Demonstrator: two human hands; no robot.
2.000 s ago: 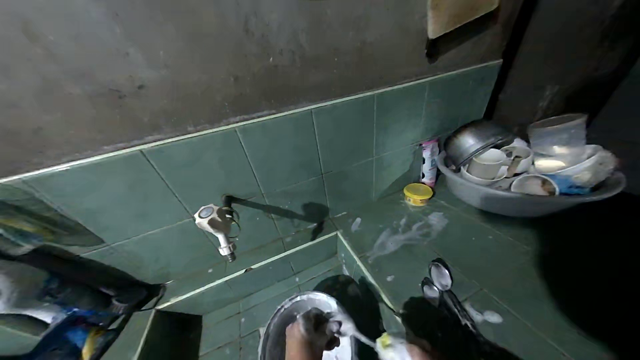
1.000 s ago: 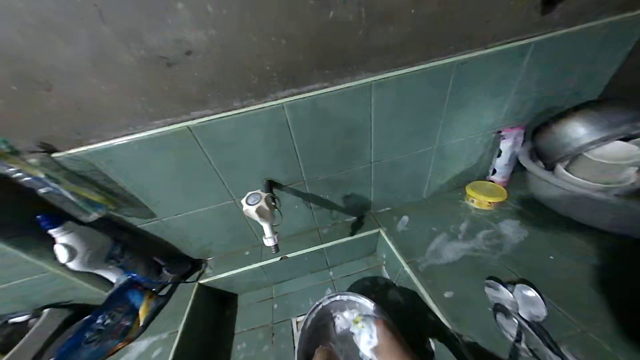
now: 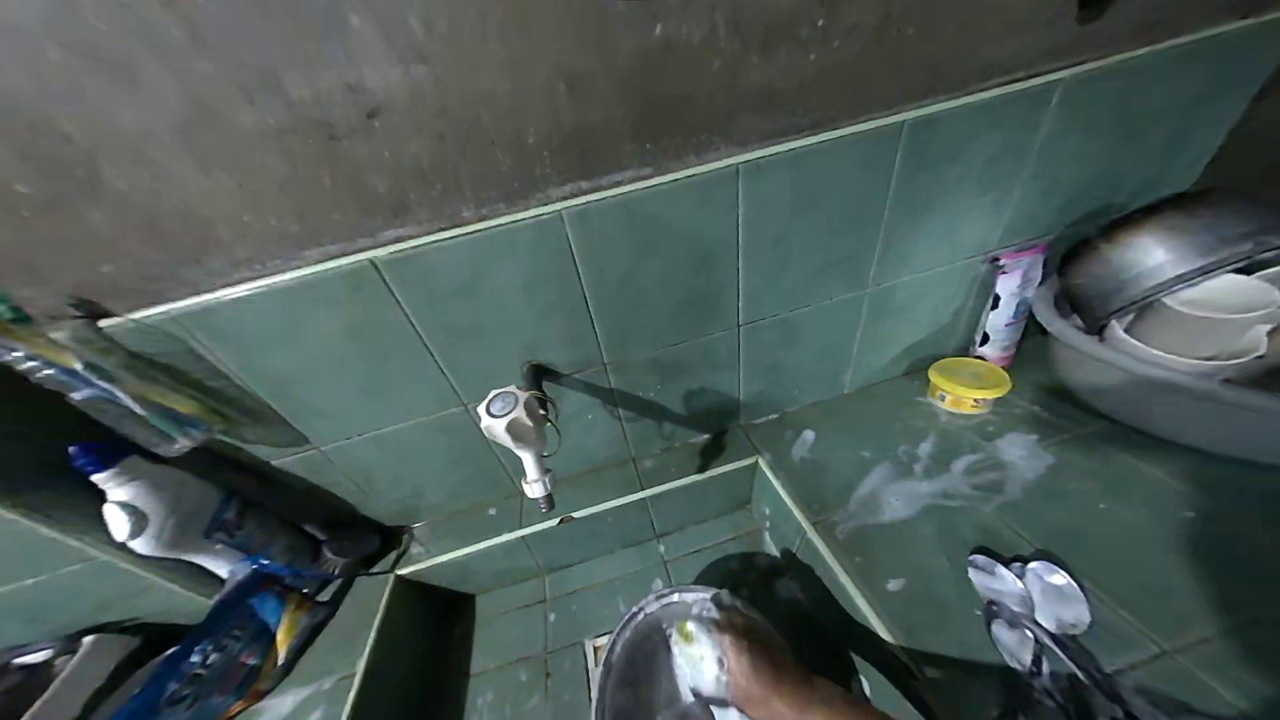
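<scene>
My right hand [image 3: 760, 655] reaches in from the lower right. Its fingers are closed on a foamy white-and-yellow sponge [image 3: 695, 655], held against the inside of a round metal pot [image 3: 635, 650]. The pot is low in the green-tiled sink basin [image 3: 600, 590], cut off by the bottom edge of the view. My left hand cannot be made out. Above the basin, a white faucet [image 3: 517, 432] sticks out from the tiled wall. Several metal spoons [image 3: 1055, 597] lie on the tiled counter to the right of the basin.
A yellow-lidded tub [image 3: 968, 385] and a pink-and-white packet [image 3: 1010, 305] stand at the back right. Beside them is a grey basin [image 3: 1150, 400] holding cups and a metal bowl [image 3: 1180, 250]. At left are a white bottle with a blue cap [image 3: 165, 505] and a blue plastic packet [image 3: 225, 640].
My right hand has moved left into the pot; two seconds ago it was at the pot's right. My left hand, seen at the pot then, no longer shows clearly. The view has shifted.
</scene>
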